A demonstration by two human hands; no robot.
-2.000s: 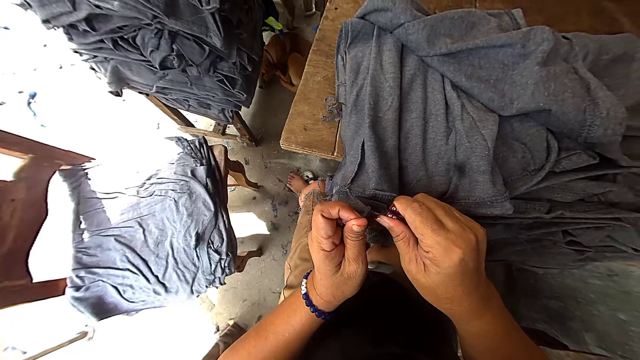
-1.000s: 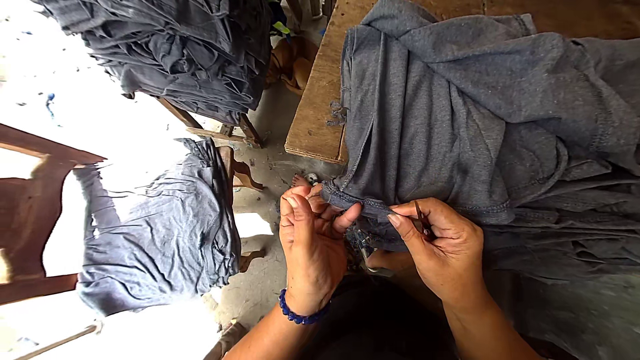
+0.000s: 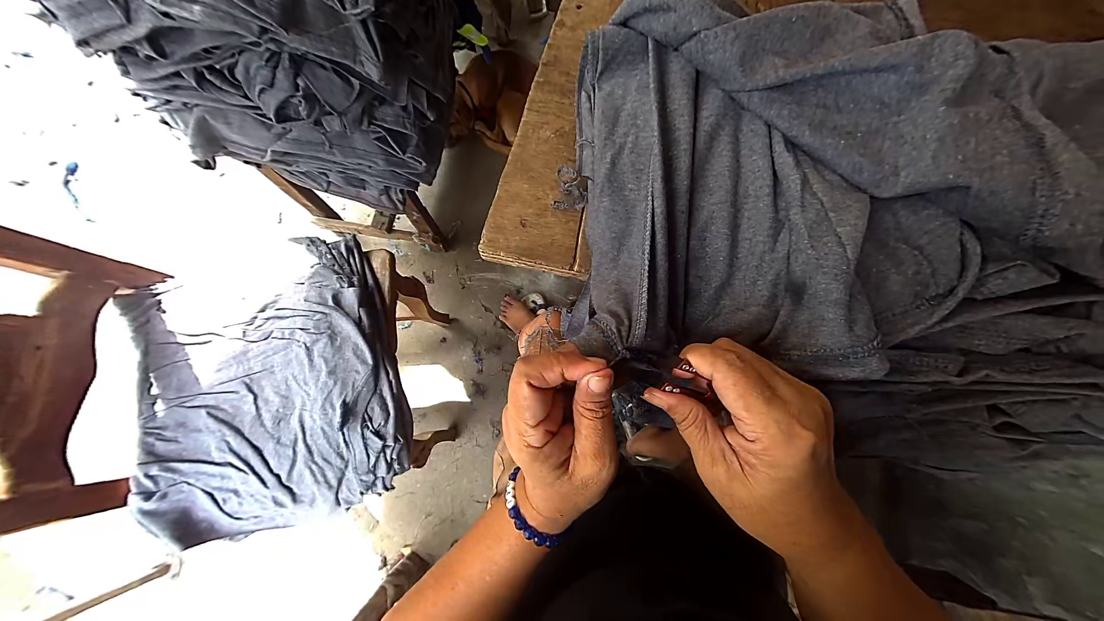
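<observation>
A grey knit garment (image 3: pixel 733 207) with stitched seams lies over the table and hangs past its edge. My left hand (image 3: pixel 565 431), with a blue bead bracelet (image 3: pixel 523 517) at the wrist, pinches something thin, likely a thread, at the garment's seamed edge; the thread itself is too fine to make out. My right hand (image 3: pixel 759 431) holds a small dark tool, apparently thread snips (image 3: pixel 690 384), between thumb and fingers, its tip pointing at the same edge. Both hands are close together just below the cloth. Its blades are partly blurred.
The wooden table (image 3: pixel 539 207) bears fabric scraps (image 3: pixel 569 188) at its corner. A heap of dark grey cloth (image 3: pixel 285 95) lies on a wooden stand at upper left. More grey garments (image 3: pixel 267 405) hang over a wooden chair (image 3: pixel 52 379). A brown dog (image 3: pixel 496 95) lies on the floor behind.
My left hand has gone from spread fingers to a pinch at the edge. In my right hand the dark tool has turned from lying back against the palm to pointing at the cloth.
</observation>
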